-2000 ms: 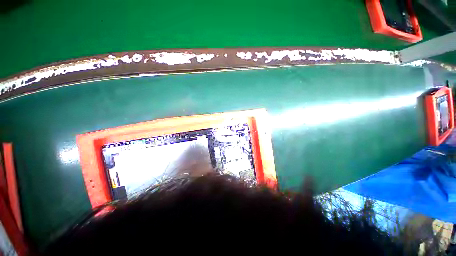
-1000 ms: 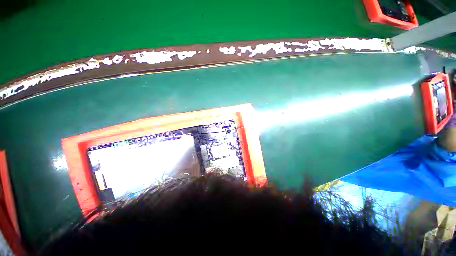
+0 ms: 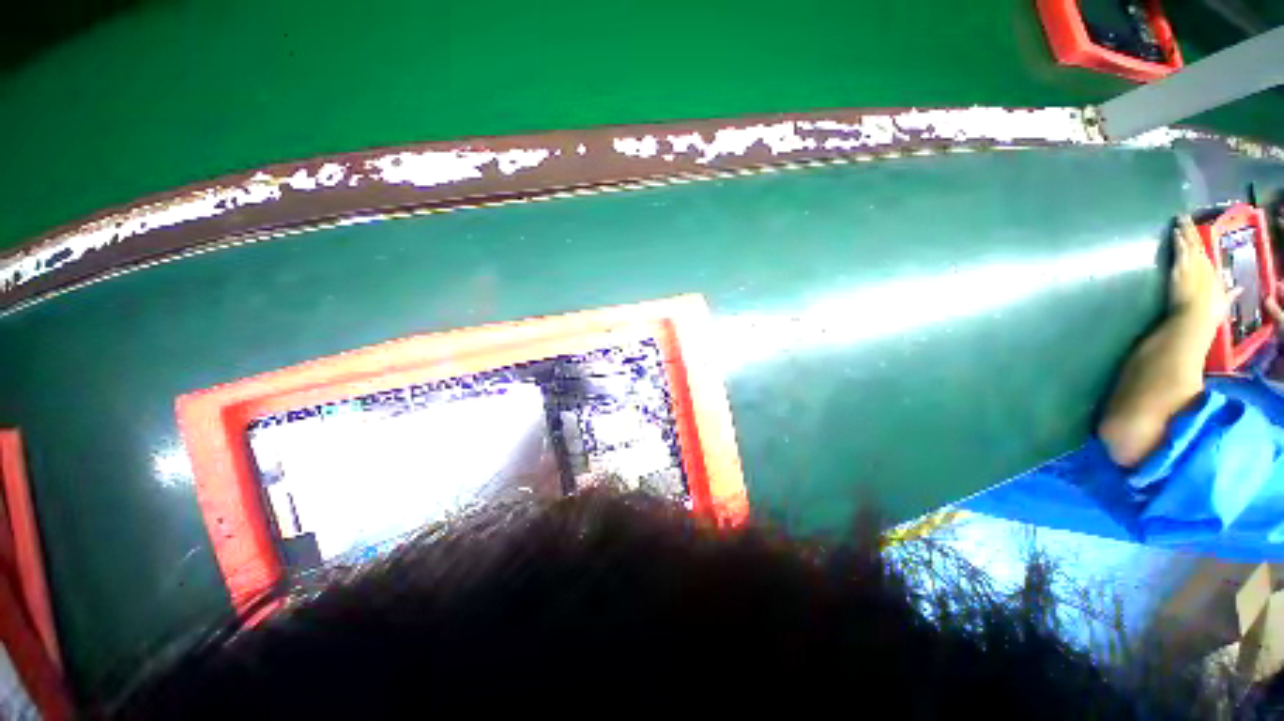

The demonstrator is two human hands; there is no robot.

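Note:
An open tablet lies in a red-orange holding frame on the glossy dark-green bench. A large silver-white battery fills the left and middle of the tablet and glares. The main board is at its right end. The wearer's dark hair covers the near side of the frame and tablet. Neither my left hand nor my right hand can be seen; the hair hides the area in front of me.
A brown rail with chipped white paint divides the bench from a brighter green belt. Another red-framed unit lies there beside a grey arm. At right, another person's hand touches a framed unit. Red strips stand at left.
The neighbouring person's blue sleeve and hand have reached up to the framed unit at right. The view shifted slightly earlier; the tablet in front has stayed on the bench.

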